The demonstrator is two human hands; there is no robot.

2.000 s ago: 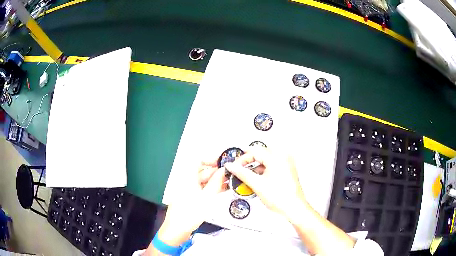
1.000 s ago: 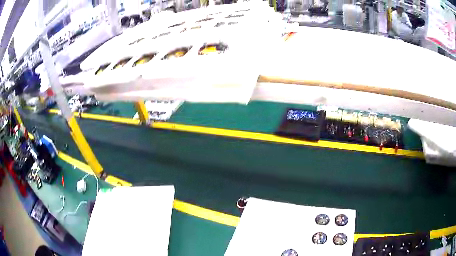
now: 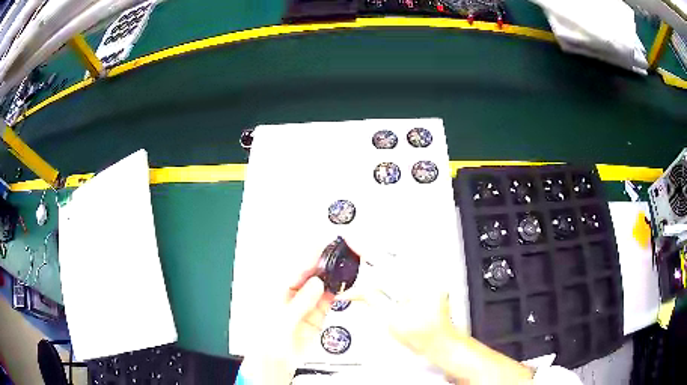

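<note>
My left hand (image 3: 305,307) holds a dark round unit (image 3: 340,266) at its fingertips, tilted above the white sheet (image 3: 290,180). My right hand (image 3: 422,312) is just to the right, with fingertips at the unit's lower edge. Glare hides its fingers, so its grip is unclear. A silvery-blue round board module (image 3: 341,211) lies beyond the unit. Another module (image 3: 336,340) lies nearer me, and one between is partly hidden by fingers. Several more modules (image 3: 387,173) lie at the sheet's far right. The black right tray (image 3: 461,225) holds black discs with silvery spots in some pockets.
A second white sheet (image 3: 113,263) stands left, above a black tray (image 3: 207,370). The dark green conveyor (image 3: 339,83) with yellow edges runs across beyond. A small ring-like part (image 3: 246,138) sits at the main sheet's far-left corner. A box with a fan grille (image 3: 675,194) stands far right.
The view swung up to the line and is now down on the work again. Both hands are back in view. The yellow-faced part seen earlier under my hands no longer shows; the held unit shows dark.
</note>
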